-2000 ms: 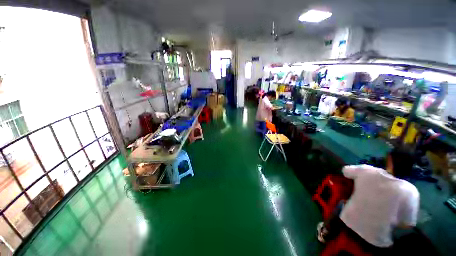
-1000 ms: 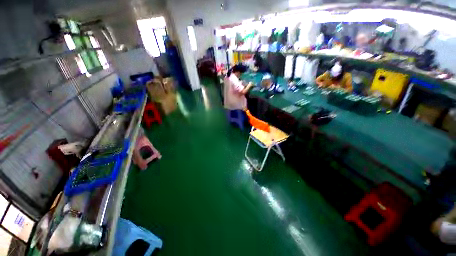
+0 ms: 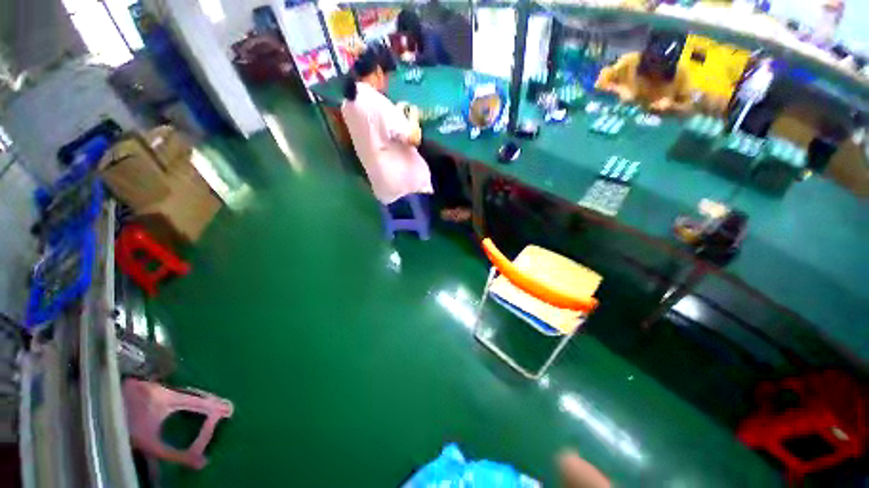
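Note:
My right hand or forearm (image 3: 579, 471) shows only as a small blurred piece of skin at the bottom edge, right of my bright blue apron (image 3: 472, 471). Its fingers cannot be made out. My left hand is out of the picture. A folding chair (image 3: 545, 286) with an orange back and pale yellow seat stands on the floor ahead. Beyond it, panels of small circuit boards (image 3: 606, 195) lie near the front edge of the long green bench (image 3: 562, 167). A black object with a pale top (image 3: 710, 233) sits farther right on the bench.
A person in pale pink (image 3: 386, 138) sits at the bench; another in yellow (image 3: 653, 78) works across it. A red stool (image 3: 810, 424) stands lower right. At left are a pink stool (image 3: 176, 419), a red stool (image 3: 148, 259), cardboard boxes (image 3: 162, 186) and a bench with blue trays (image 3: 71, 257).
My view has moved forward and turned down and right. The chair and seated people look nearer. The person in white has left the picture. My apron and a bit of skin have appeared.

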